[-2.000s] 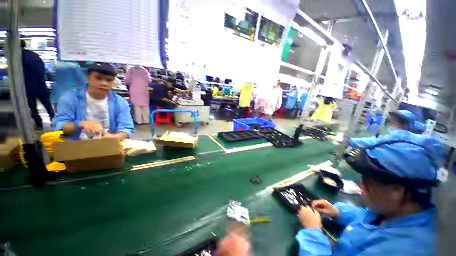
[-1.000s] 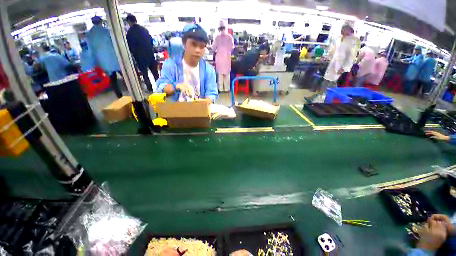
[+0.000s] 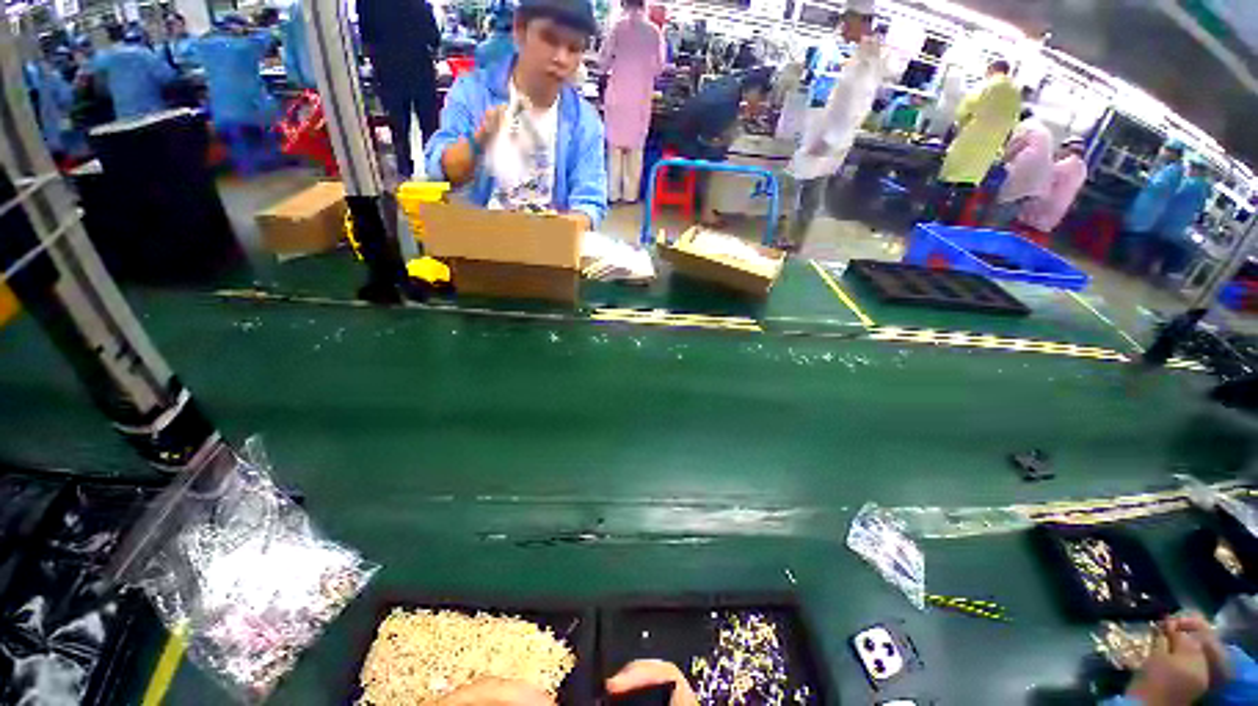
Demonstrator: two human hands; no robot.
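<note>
The left black tray (image 3: 596, 637) holds a large heap of small cream parts (image 3: 469, 648). The right black tray (image 3: 814, 628) holds a sparser scatter of white, yellow and dark bits (image 3: 752, 659). My left hand (image 3: 494, 692) lies low over the cream heap, mostly cut off by the bottom edge; its fingertips are hidden. My right hand (image 3: 654, 676) is at the left part of the right tray, also cut off, with its fingers on a dark piece, seemingly a black housing (image 3: 639, 697).
A clear parts bag (image 3: 255, 579) and glossy black trays (image 3: 55, 593) lie left. A white-faced part (image 3: 879, 651), small clear bag (image 3: 887, 552) and yellow-green strands (image 3: 969, 604) lie right. A neighbour's hands (image 3: 1180, 665) work far right. Across stand cardboard boxes (image 3: 517, 255) and a person.
The view has swung left, then tilted down, bringing both parts trays into view. My right hand now shows more, with the dark piece at its fingers. The person opposite has raised a hand.
</note>
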